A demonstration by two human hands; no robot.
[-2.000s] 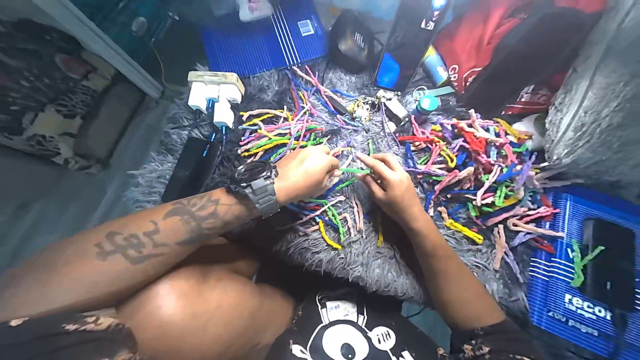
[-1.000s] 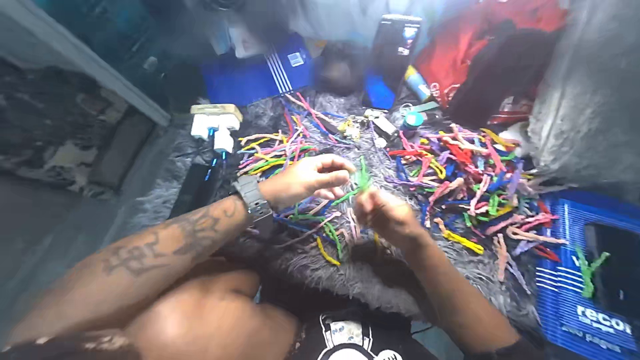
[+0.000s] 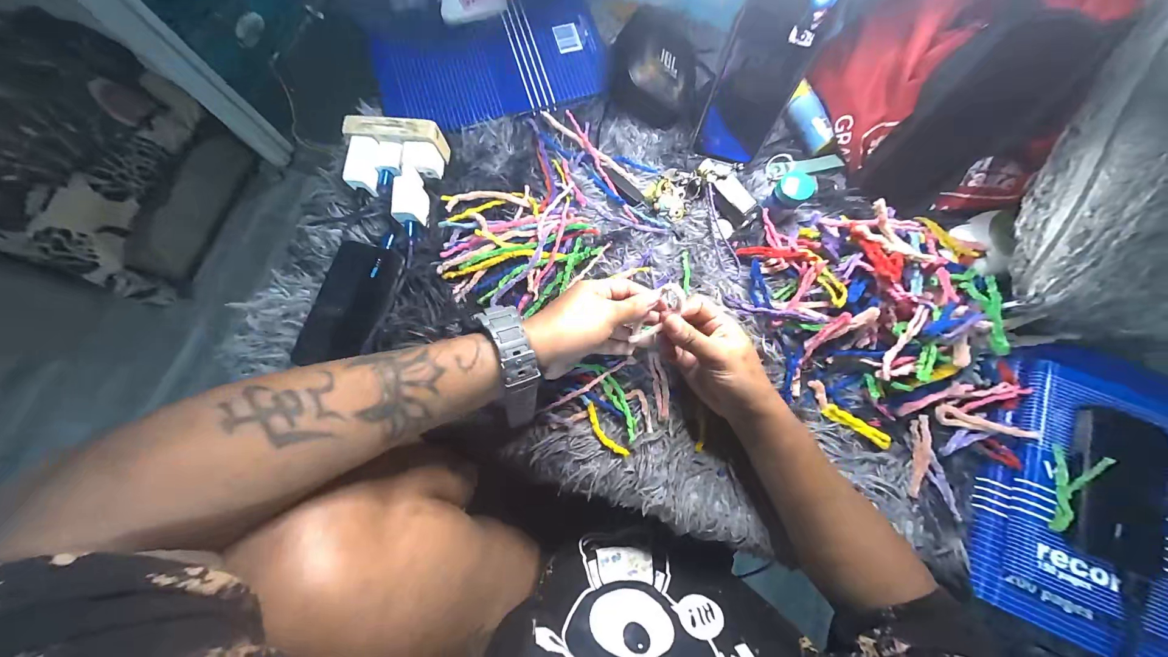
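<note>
My left hand (image 3: 593, 319), with a grey watch on its wrist, and my right hand (image 3: 716, 351) meet over the grey shaggy cover. Between their fingertips is a small pale pink fuzzy piece (image 3: 650, 330), like a pipe cleaner; both hands pinch it, and its far part is hidden by the fingers. Long colored fuzzy stems (image 3: 520, 246) lie beyond my left hand. To the right of my right hand spreads a heap of short twisted fuzzy pieces (image 3: 876, 301). A few green, blue and yellow pieces (image 3: 616, 401) rest just below my hands.
White plugs on a power block (image 3: 392, 151) and a black power bank (image 3: 345, 301) are at left. Keys (image 3: 671, 196), a teal-capped container (image 3: 794, 190), a black JBL case (image 3: 654, 68) and a blue folder (image 3: 484, 64) stand beyond. A phone (image 3: 1122, 484) lies on a blue record book (image 3: 1013, 538) at right.
A green fuzzy piece was at my right fingertips one second ago; now a pale pink one is between both hands. My hands have come together again.
</note>
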